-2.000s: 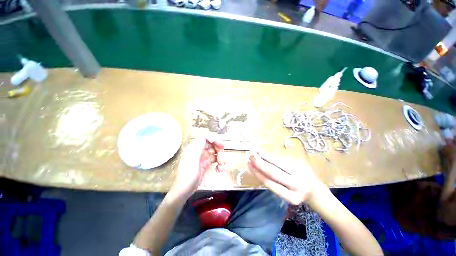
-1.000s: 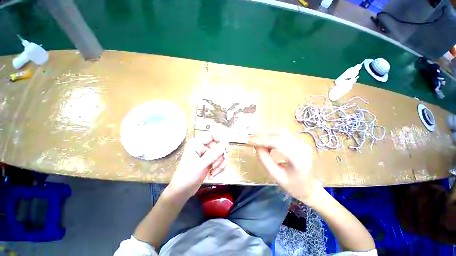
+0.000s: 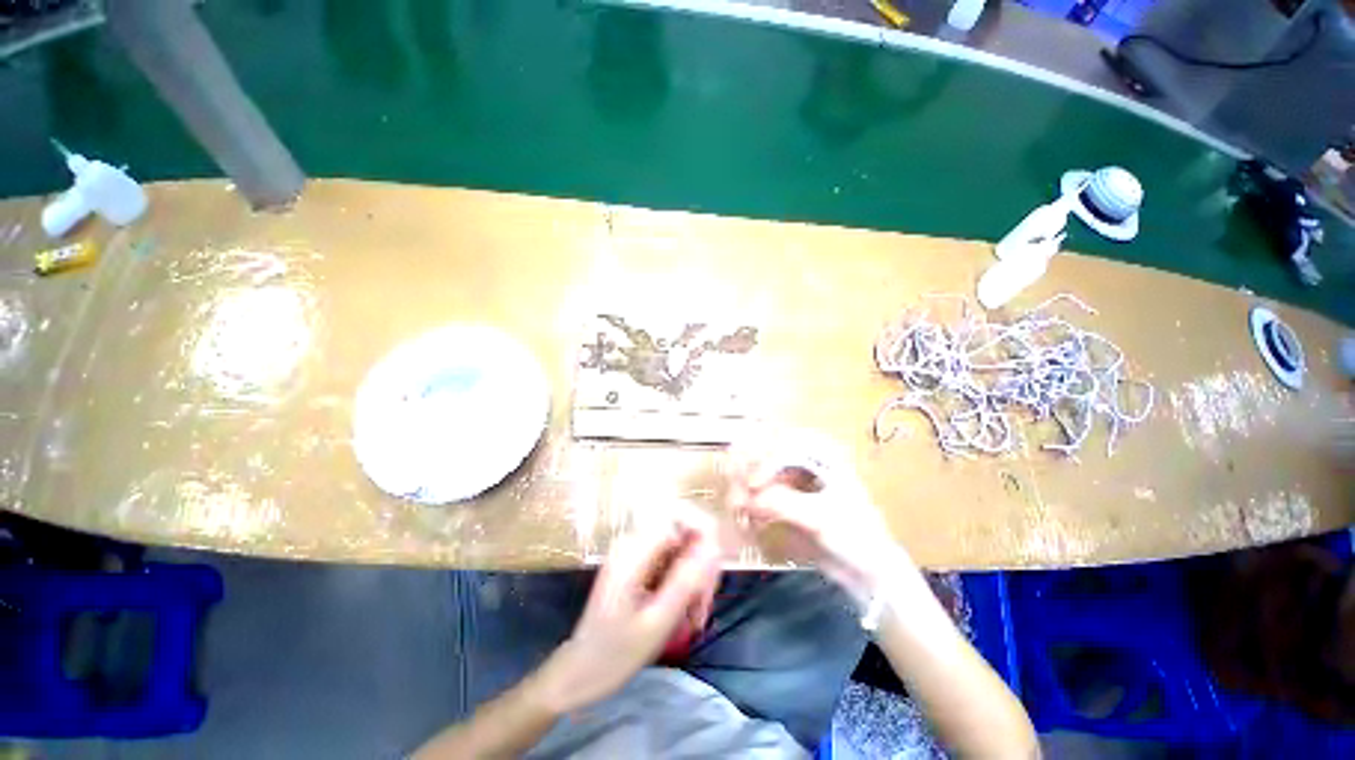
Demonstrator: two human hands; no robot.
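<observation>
My left hand (image 3: 642,601) and my right hand (image 3: 810,512) are close together at the table's front edge, fingers curled towards each other. Both are blurred, and I cannot tell if a cord is between the fingertips. The stained cardboard glue pad (image 3: 661,426) lies just beyond them. A pale round hat body (image 3: 450,414) lies left of the pad. A tangled cord pile (image 3: 1011,374) lies to the right. A white glue bottle (image 3: 1022,264) lies behind the cord pile.
Another white bottle (image 3: 98,196) and a yellow tube (image 3: 66,259) are at the far left, near a grey post (image 3: 208,97). One hat (image 3: 1110,202) sits on the green belt (image 3: 595,119), another (image 3: 1276,349) at the right. Blue stools (image 3: 112,653) stand below the table.
Both hands have moved back from the pad towards the table's front edge. The pad's front strip is now uncovered. My left hand is lower and further right.
</observation>
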